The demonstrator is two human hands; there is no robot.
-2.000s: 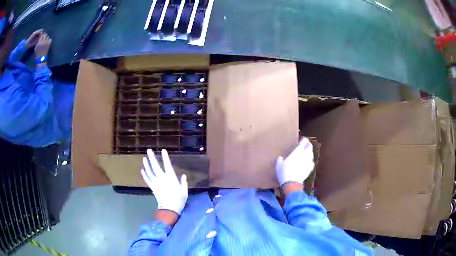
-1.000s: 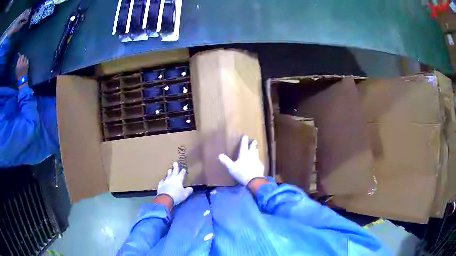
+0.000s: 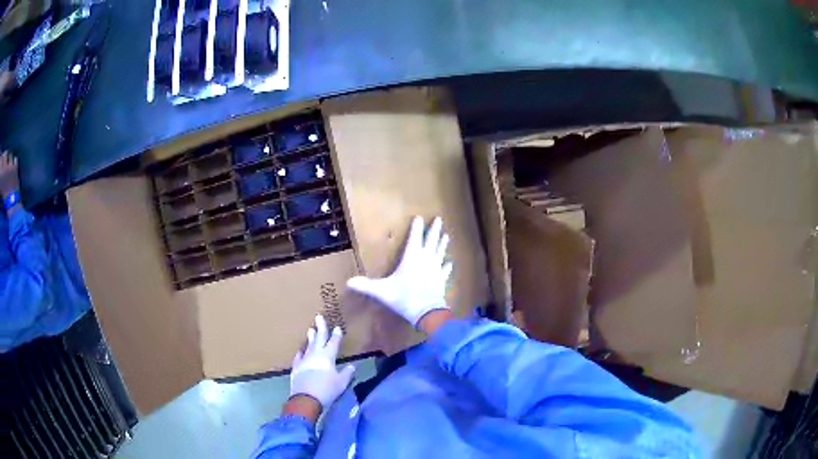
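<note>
An open brown carton (image 3: 269,314) stands in front of me with its flaps spread. Inside, cardboard dividers (image 3: 200,192) form a grid of cells. Dark blue-black blocks with white dots (image 3: 260,184) fill cells on the right side, and the left cells look empty. My left hand (image 3: 320,366), in a white glove, rests on the carton's near flap, fingers apart and holding nothing. My right hand (image 3: 414,276), also gloved, lies flat with spread fingers on the right flap (image 3: 395,170).
Several black fan units with white strips (image 3: 218,49) lie on the green bench (image 3: 386,45). A long black tool (image 3: 76,103) lies left of them. A second open carton (image 3: 628,251) stands at right. A person's blue sleeve (image 3: 40,278) is at left.
The near flap now lies over the carton's front cells. My right hand has moved left from the far edge of the right flap. The view has shifted, so the carton sits further left and tilted.
</note>
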